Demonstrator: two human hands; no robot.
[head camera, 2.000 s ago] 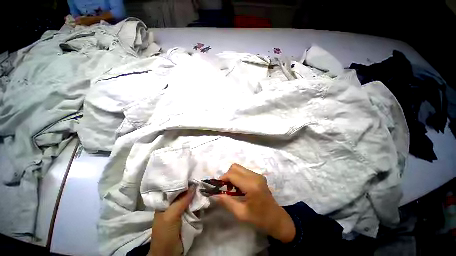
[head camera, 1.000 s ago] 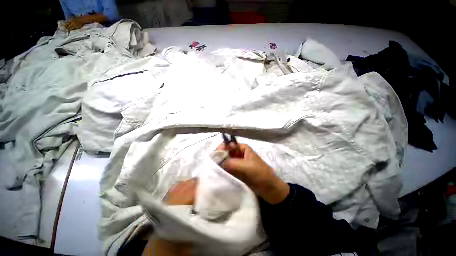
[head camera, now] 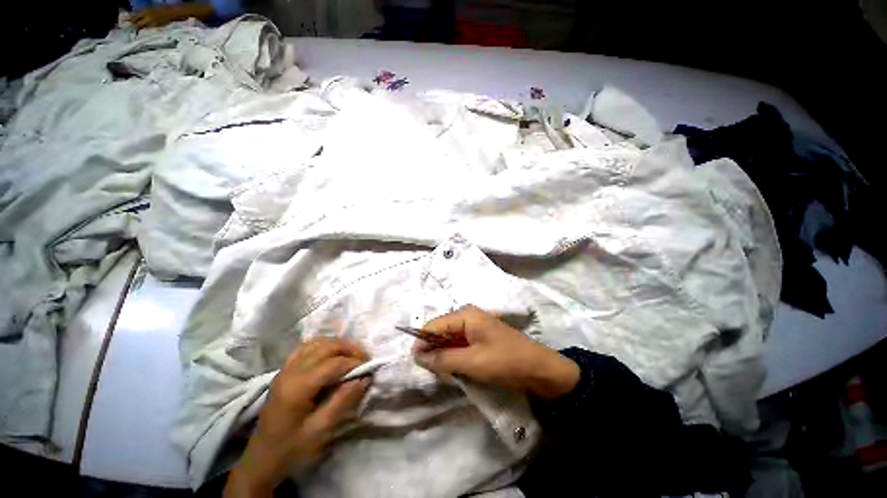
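A crumpled off-white garment (head camera: 603, 282) lies in front of me, very bright in its middle. A stitched strip with a dark snap button (head camera: 448, 254) at its upper end lies beyond my right hand. Another button (head camera: 518, 433) shows at the lower right. My right hand (head camera: 486, 352) holds thread snips (head camera: 420, 335), blades pointing left, over the cloth. My left hand (head camera: 309, 397) grips a fold of the garment with thumb and fingers, left of the snips. Any loose thread is too fine to see.
More pale garments (head camera: 78, 165) are heaped at the left. Dark cloth (head camera: 812, 185) lies at the right table edge. The white table (head camera: 146, 370) has a dark joint line at left and small floral marks at the far side. Another person's hand (head camera: 170, 14) shows at the top left.
The cloth piece that was lifted and blurred now lies flatter, with its buttons showing. My left hand is now uncovered on the fold. My right hand and the snips have moved slightly lower.
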